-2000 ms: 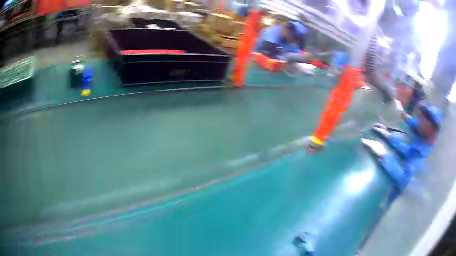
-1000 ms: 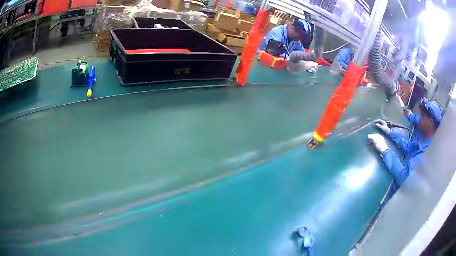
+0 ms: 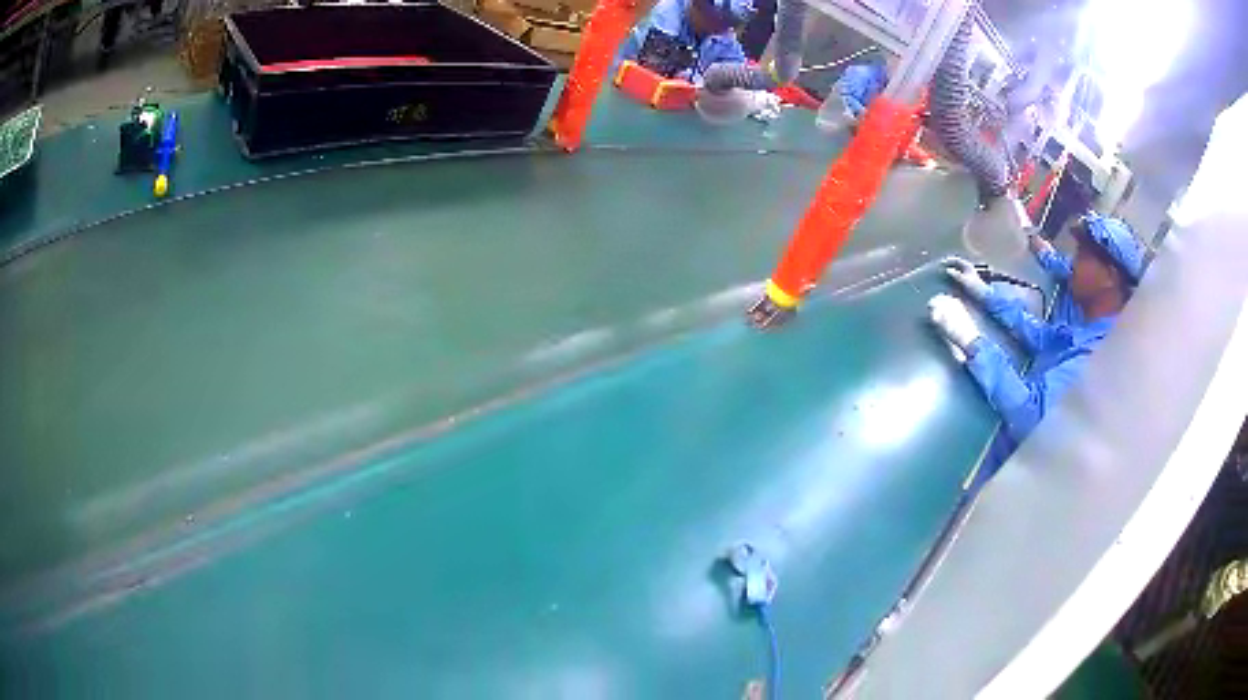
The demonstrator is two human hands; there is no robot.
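Neither of my hands is in the picture. Nearest in front of me is a wide teal bench surface (image 3: pixel 548 588). A small pale blue clip or connector (image 3: pixel 750 577) lies on it at the lower middle, with a blue cord running down to the bottom edge. What it is exactly is too small to tell. A darker green conveyor-like band (image 3: pixel 342 315) runs beyond the teal surface.
A black tote (image 3: pixel 397 120) with red inside stands at the back left. Left of it are a dark-green item (image 3: pixel 138 142) and a blue, yellow-tipped tool (image 3: pixel 166 153). An orange-red wrapped post (image 3: pixel 846 203) slants down. A worker's gloved hands (image 3: pixel 954 323) rest at right; a pale panel edges the right.
The view has turned right and down, so the bench, tote and posts sit higher and further left. More of the blue cord and the white-edged panel shows. The earliest frame was blurred.
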